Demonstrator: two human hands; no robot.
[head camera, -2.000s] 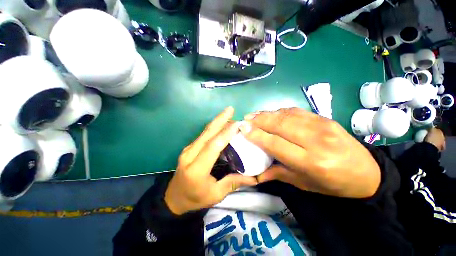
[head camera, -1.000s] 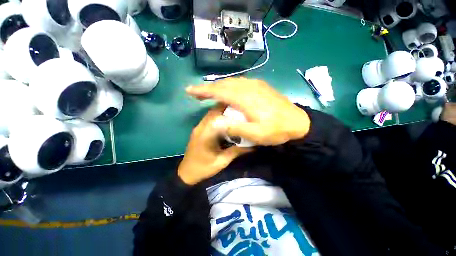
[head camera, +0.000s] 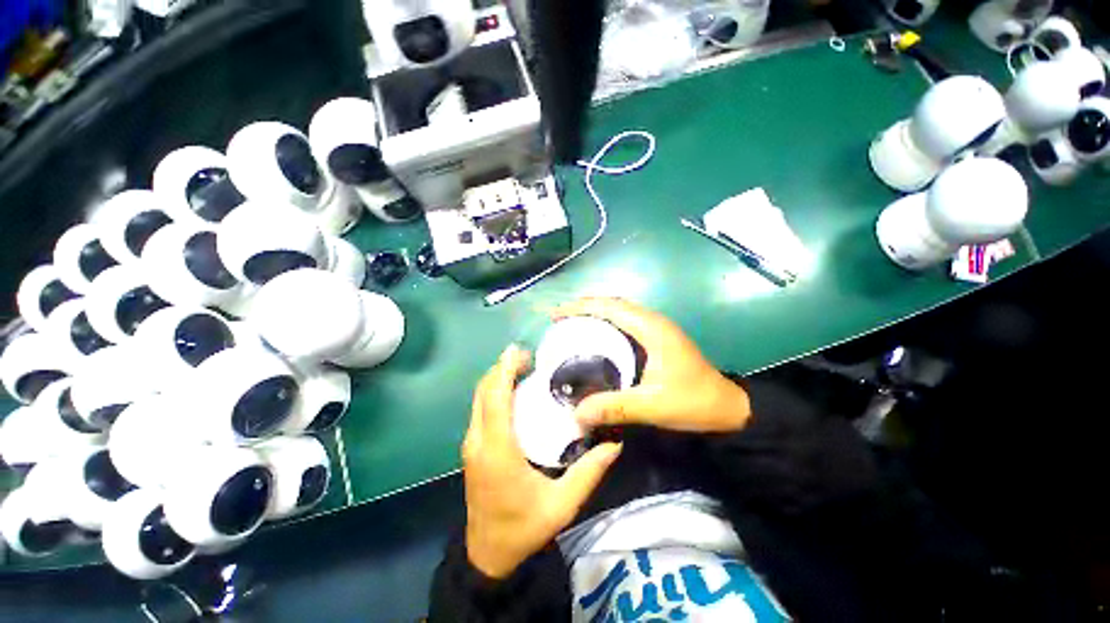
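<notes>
A white camera with a black oval face is held between both hands over the bench's front edge. My left hand grips its lower left side, around the white base. My right hand wraps its upper right side, with the thumb low across the front by the black face. The fingers hide part of the base and the far side of the ball.
Many white cameras stand at left. A screw feeder with a white cable stands behind my hands. A pen-like tool and white paper lie right of it. More cameras stand at far right.
The view has swung left and shows more of the camera pile. My right hand has come off the top to the camera's side, and the black face now shows between my hands.
</notes>
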